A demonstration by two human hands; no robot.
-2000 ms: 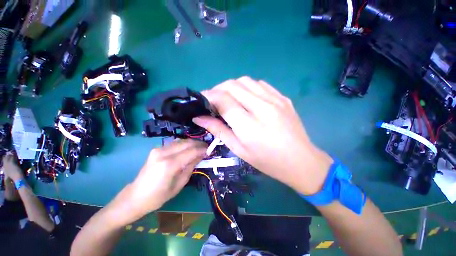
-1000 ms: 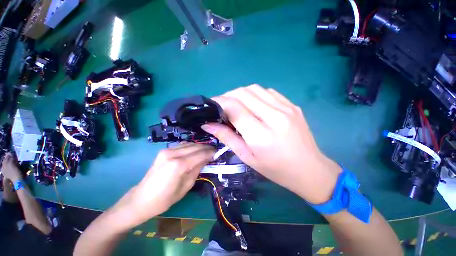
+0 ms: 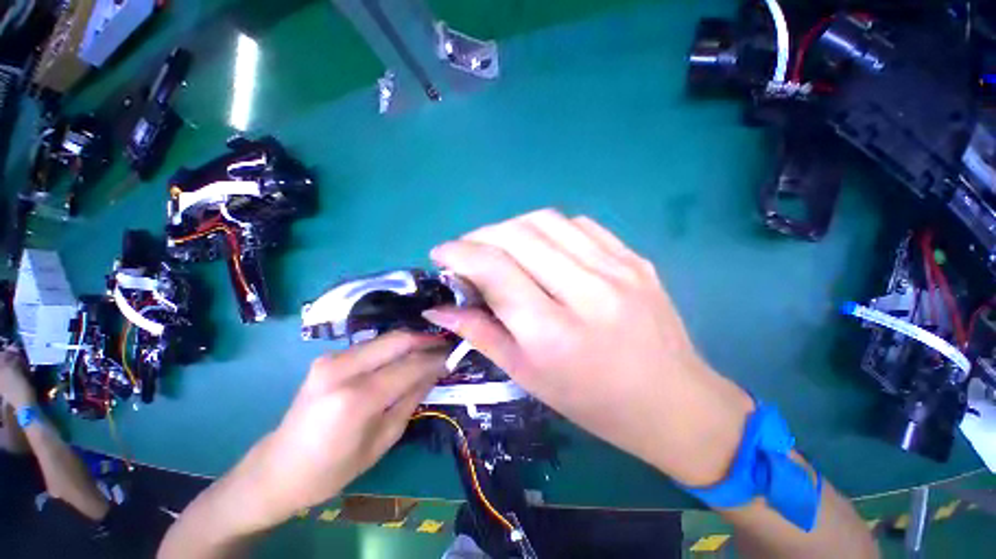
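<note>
A glossy black curved cover (image 3: 366, 297) with a silvery highlight stands tilted above a partly assembled black unit (image 3: 497, 431). My right hand (image 3: 573, 311) holds the cover's right end between thumb and fingers. My left hand (image 3: 355, 409) has its fingertips at the joint between cover and unit, below the cover; what they grip is hidden. A white flat ribbon cable (image 3: 475, 393) crosses the unit, and a short white strip (image 3: 460, 355) rises between my hands. Orange-red wires (image 3: 470, 459) run down the unit's stem past the bench's front edge.
Partly assembled units (image 3: 235, 207) stand at left beside a white box (image 3: 44, 306). A tangled pile of black housings (image 3: 928, 120) lies at right. A metal upright (image 3: 393, 44) stands at the back. Another person's forearm (image 3: 55, 448) shows at lower left.
The cover has tilted, so its curved glossy face now shows instead of its dark opening. My right hand has moved slightly down with it; my left hand stays close below it.
</note>
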